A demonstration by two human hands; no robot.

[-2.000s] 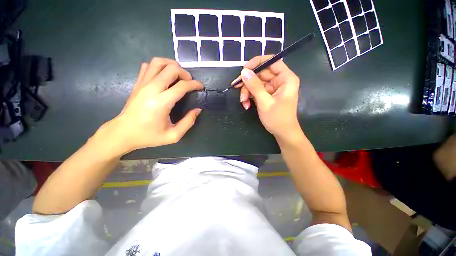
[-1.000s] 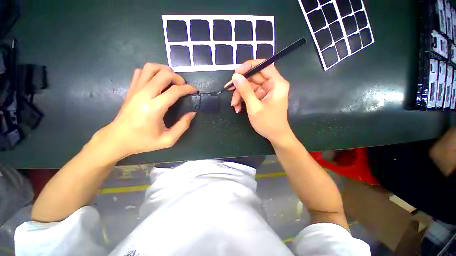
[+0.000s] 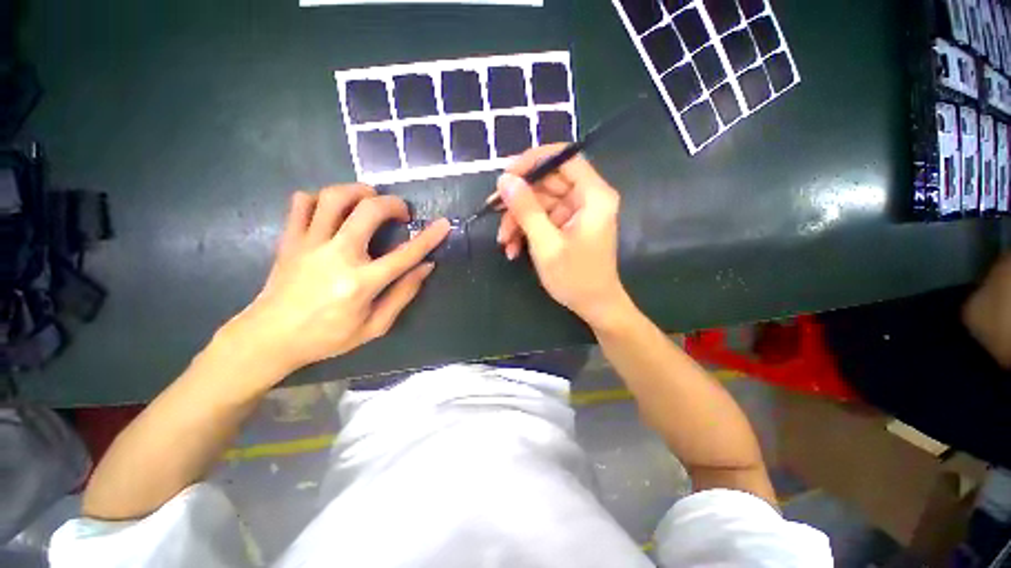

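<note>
My left hand (image 3: 344,266) lies on the bench with its index fingertip on a small black plastic part (image 3: 449,241), which is hard to make out on the dark surface and partly hidden by the fingers. My right hand (image 3: 560,227) holds dark tweezers (image 3: 551,163) like a pencil. Their tip is at the upper edge of the part, just right of my left index fingertip. A white sticker sheet (image 3: 458,115) with two rows of black squares lies just beyond both hands.
A second sticker sheet (image 3: 715,56) lies slanted at upper right. A pile of black parts (image 3: 50,266) is at left. A black tray of white pieces (image 3: 962,111) is at right. A white edge (image 3: 421,2) shows at top. Part of a person is at lower right.
The view has shifted, so the bench things sit lower and further left. My left index finger has come down onto the part and now covers more of it. The tweezers stay at its upper edge.
</note>
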